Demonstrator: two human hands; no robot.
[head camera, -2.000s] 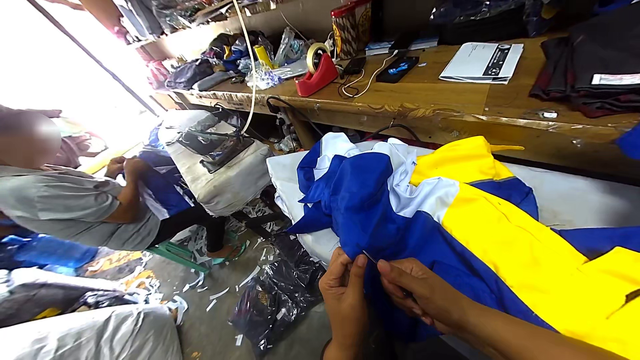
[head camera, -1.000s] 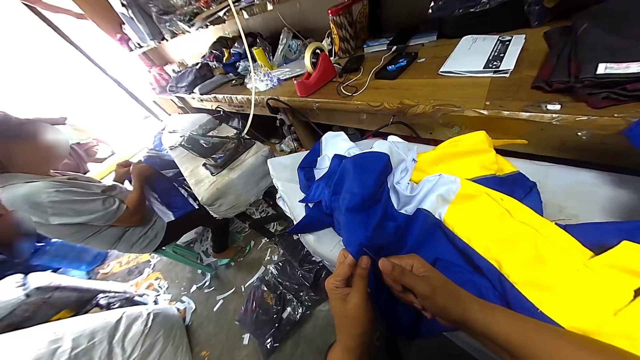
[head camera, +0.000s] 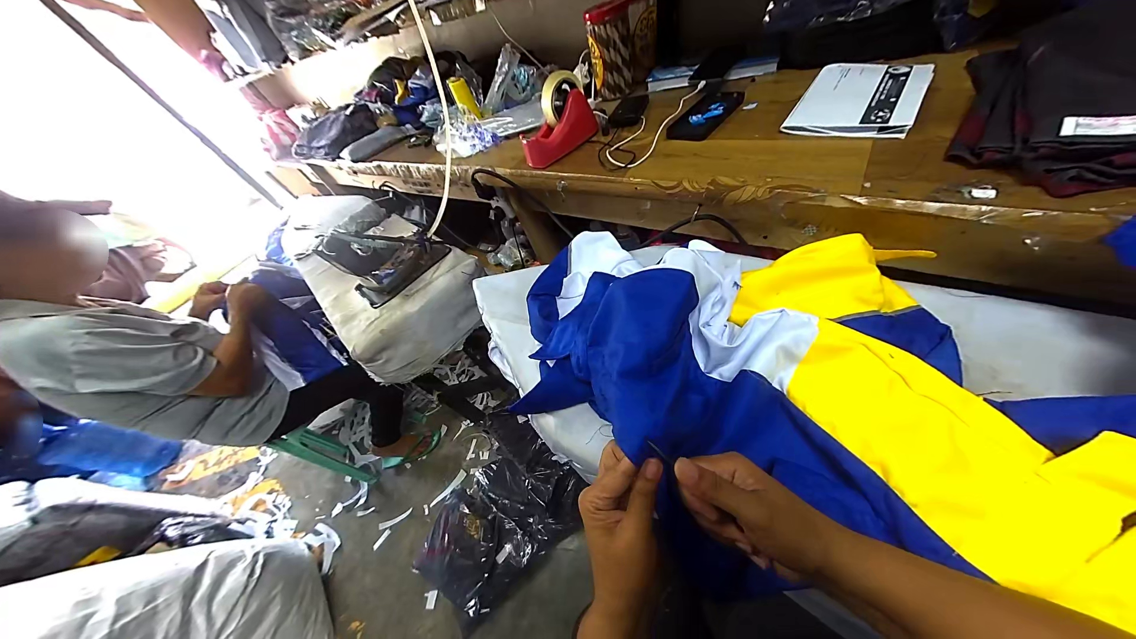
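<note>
A blue, white and yellow garment (head camera: 763, 417) lies bunched over a white padded surface in front of me. My left hand (head camera: 626, 524) pinches the edge of its blue cloth between thumb and forefinger. Close to its right, my right hand (head camera: 754, 515) has thumb and fingers closed near the same cloth. A thin dark object, possibly a needle (head camera: 658, 451), shows between the two hands; which hand holds it is not clear. The lower part of the blue cloth passes beneath my right hand and forearm.
Behind the garment runs a wooden bench (head camera: 710, 169) with a red tape dispenser (head camera: 564, 124), a phone (head camera: 706, 115) and folded dark clothes (head camera: 1056, 98). At left a seated person (head camera: 133, 364) handles cloth. Black plastic bags (head camera: 497, 524) and paper scraps lie on the floor.
Both hands stay close together at the blue cloth. The seated person's hands have shifted slightly. Little else has plainly changed.
</note>
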